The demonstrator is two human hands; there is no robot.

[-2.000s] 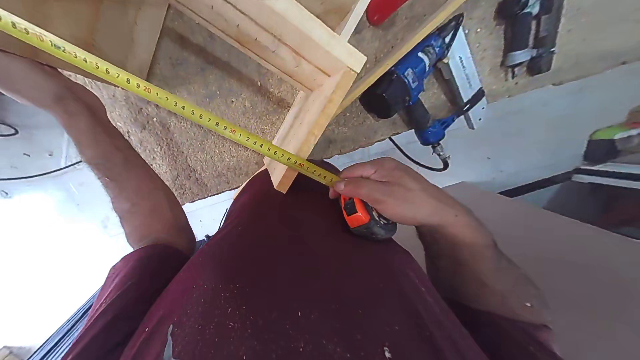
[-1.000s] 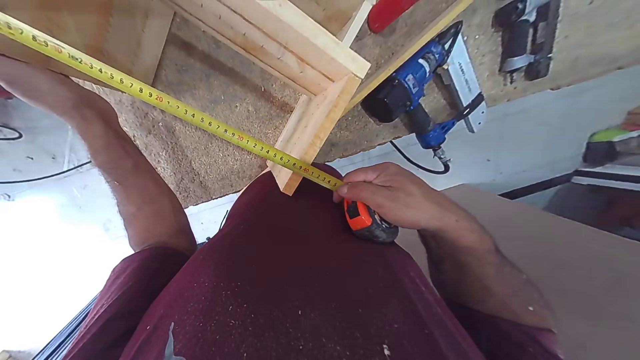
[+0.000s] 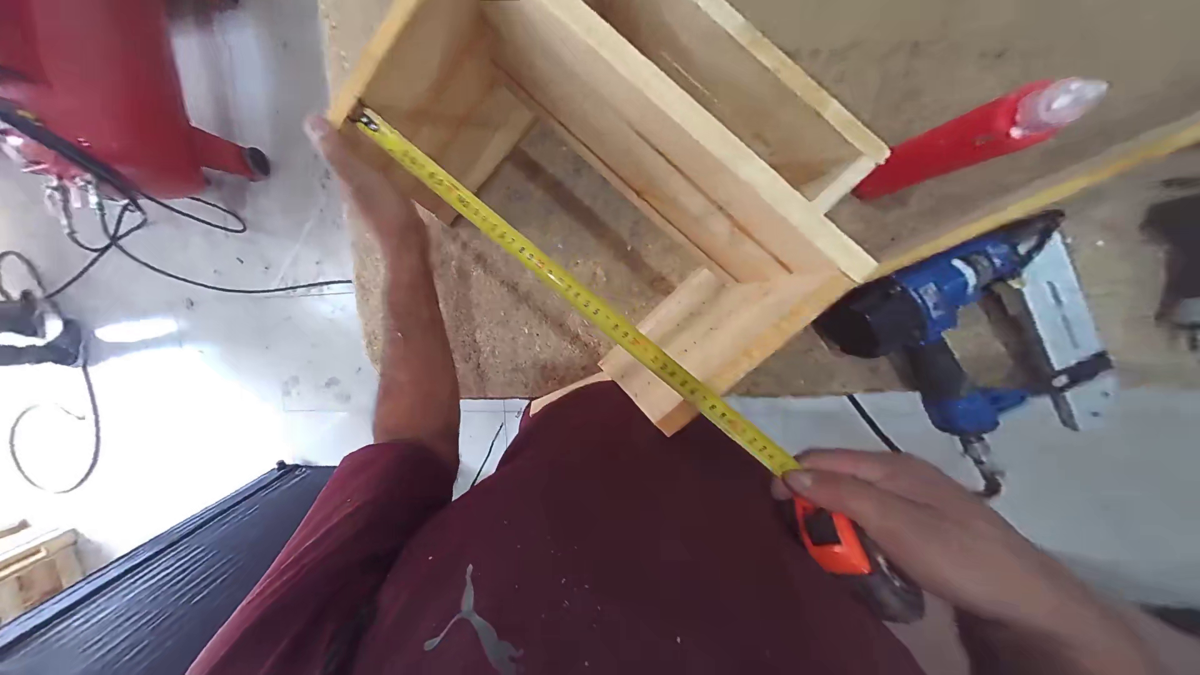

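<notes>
A yellow tape measure blade point(image 3: 581, 298) runs diagonally across a pine wood frame point(image 3: 656, 112). Its metal end hook point(image 3: 364, 119) sits at the frame's upper left edge. My left hand point(image 3: 370, 183) is at that edge just below the hook, fingers along the outer side of the board; what its fingers grip is partly hidden. In my right hand point(image 3: 877, 506) is the orange and black tape measure case point(image 3: 832, 542), with the thumb at the blade where it leaves the case. The blade crosses the frame's near corner board point(image 3: 722, 347).
A blue pneumatic nailer point(image 3: 937, 300) lies right of the frame on the particle-board workbench point(image 3: 506, 347). Behind it is a red tube with a clear tip point(image 3: 984, 131). A red air compressor point(image 3: 103, 103) and hoses stand on the floor at left. A black-wrapped stack point(image 3: 178, 572) is lower left.
The view has swung left, bringing my left hand, the tape's hook end and the red compressor into sight. The tape remains stretched across the frame, with its case in my right hand.
</notes>
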